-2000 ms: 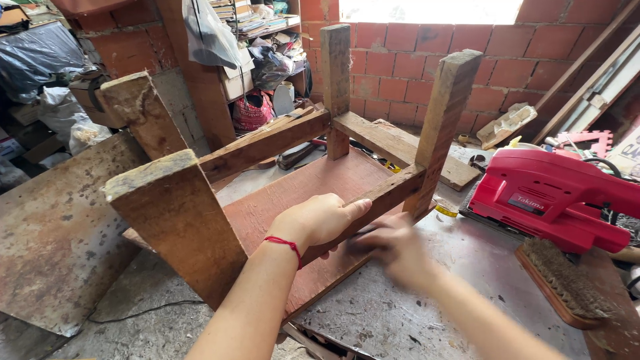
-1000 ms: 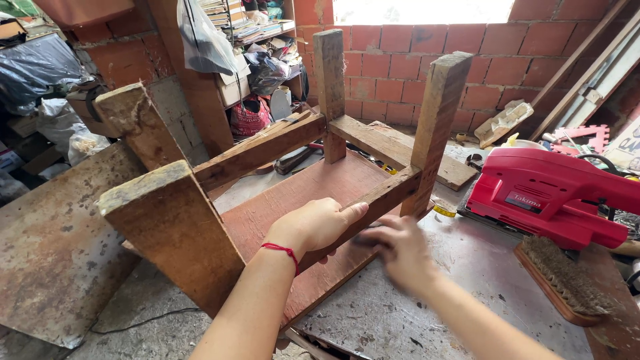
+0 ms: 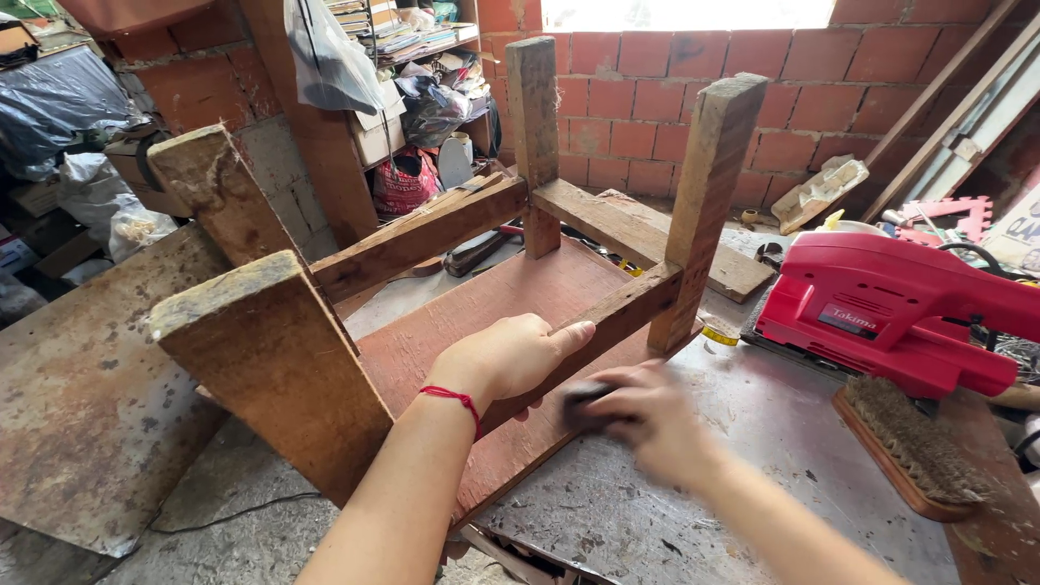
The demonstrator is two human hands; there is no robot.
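An upside-down wooden stool or small table lies on the metal-topped bench, its legs (image 3: 715, 195) pointing up and its reddish board (image 3: 487, 292) underneath. My left hand (image 3: 508, 357), with a red string at the wrist, is closed around the near side rail (image 3: 626, 305). Blurred by motion, my right hand (image 3: 650, 422) grips a small dark object (image 3: 585, 405) against the near edge of the board; what it is cannot be told. To the right are a red Takima power sander (image 3: 877, 301) and a wooden-backed bristle brush (image 3: 910, 447).
The metal bench top (image 3: 691, 487) bears scratches and debris. Behind the stool lie a loose wooden board (image 3: 731, 272), a black-handled tool (image 3: 475, 253) and part of a yellow tape measure (image 3: 719, 335). A stained sheet (image 3: 89, 382) leans at the left. A brick wall stands behind.
My right hand has shifted slightly along the near edge of the board, still holding the dark object. My left hand keeps its hold on the rail.
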